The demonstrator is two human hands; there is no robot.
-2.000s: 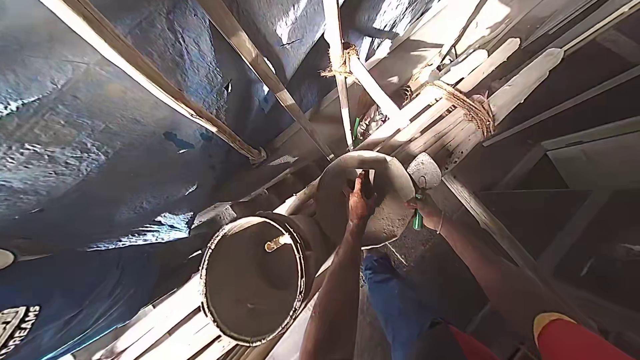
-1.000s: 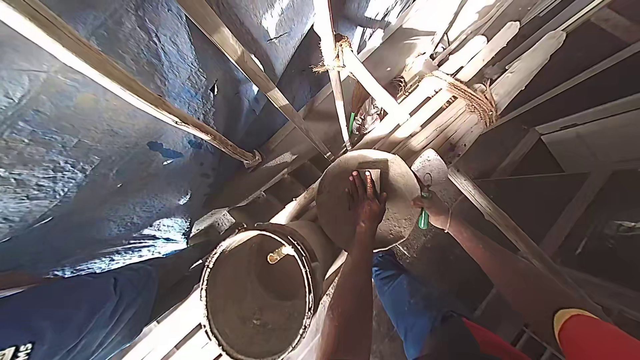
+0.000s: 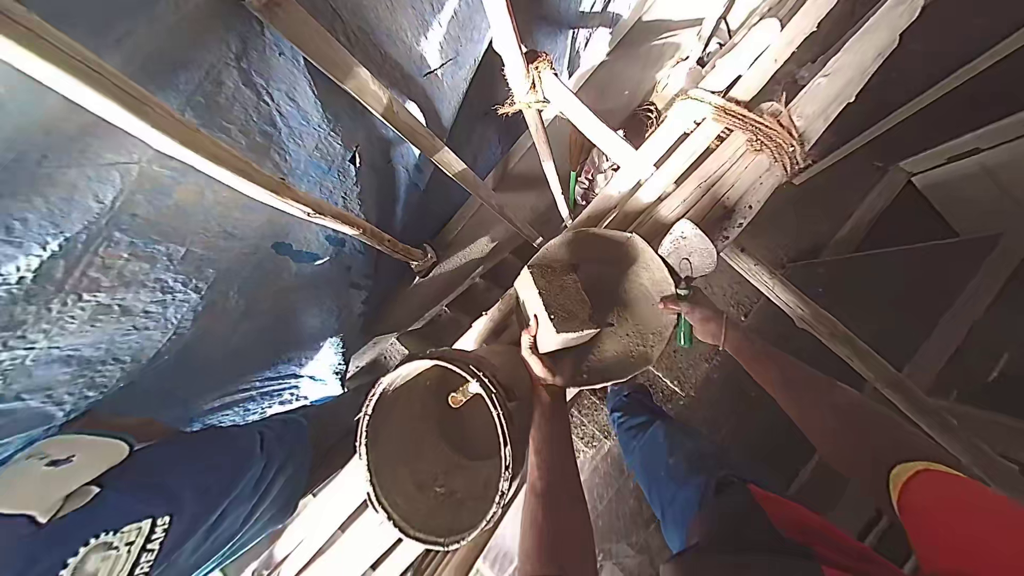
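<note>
My left hand [image 3: 538,350] grips the lower left edge of a pale block [image 3: 564,308] with a rough grey top, tilted over a round shallow pan [image 3: 632,320]. My right hand [image 3: 698,318] holds a trowel by its green handle [image 3: 684,320] at the pan's right rim, its fingertips at that rim. The trowel's mortar-coated blade [image 3: 688,248] points up and away. Left of my left forearm stands a large bucket [image 3: 360,448] with grey contents and a short yellowish object, perhaps a handle end, inside.
Wooden planks tied with rope [image 3: 752,128] run diagonally. Several poles [image 3: 384,104] cross in front of a blue-grey wall [image 3: 200,192]. A person in a dark blue shirt [image 3: 192,480] is at the lower left. A slanting pole [image 3: 848,352] lies beyond my right arm.
The block now shows tilted at the pan's left side, with my left hand at its lower edge; one second ago that hand lay over the pan's middle. The other person's shirt shows more.
</note>
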